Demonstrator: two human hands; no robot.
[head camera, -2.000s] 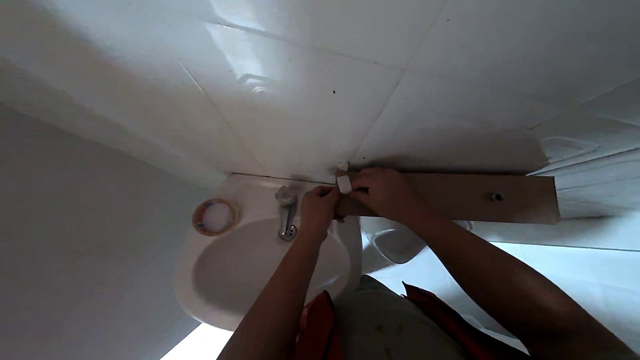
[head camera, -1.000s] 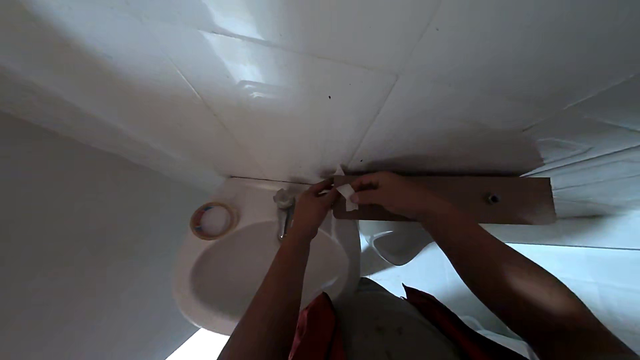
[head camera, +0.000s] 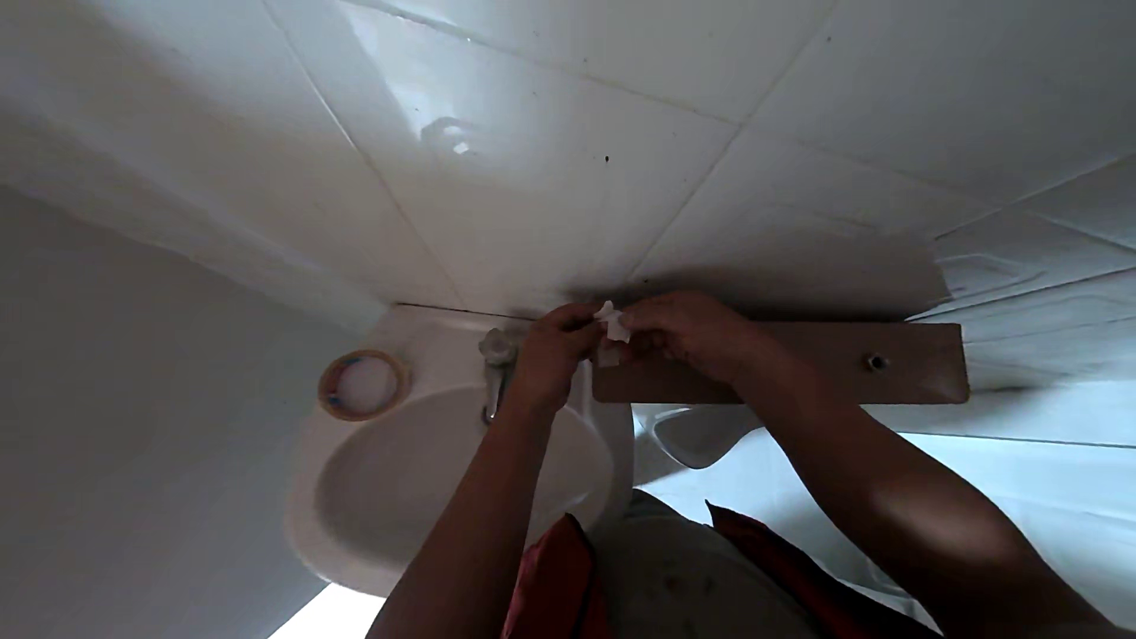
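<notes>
A small white piece, thin like paper or tape (head camera: 614, 327), is pinched between the fingers of both my hands near the tiled wall. My left hand (head camera: 559, 346) grips its left side, just right of the sink's tap. On its right side, my right hand (head camera: 683, 328) holds it above the left end of a long brown board or shelf (head camera: 799, 364). The board runs along the wall beside the sink, with a small round fitting (head camera: 877, 362) near its right end. What lies under my fingers is hidden.
A white sink (head camera: 390, 506) stands at the left with a metal tap (head camera: 494, 382). A roll of tape (head camera: 330, 390) lies on its back left rim. Below the board is part of a toilet (head camera: 697, 439). White wall tiles (head camera: 532, 177) rise behind.
The white piece between my fingers has changed shape; it looked like a compact block two seconds ago and a folded or bent strip one second ago. Both hands stay near the board's left end.
</notes>
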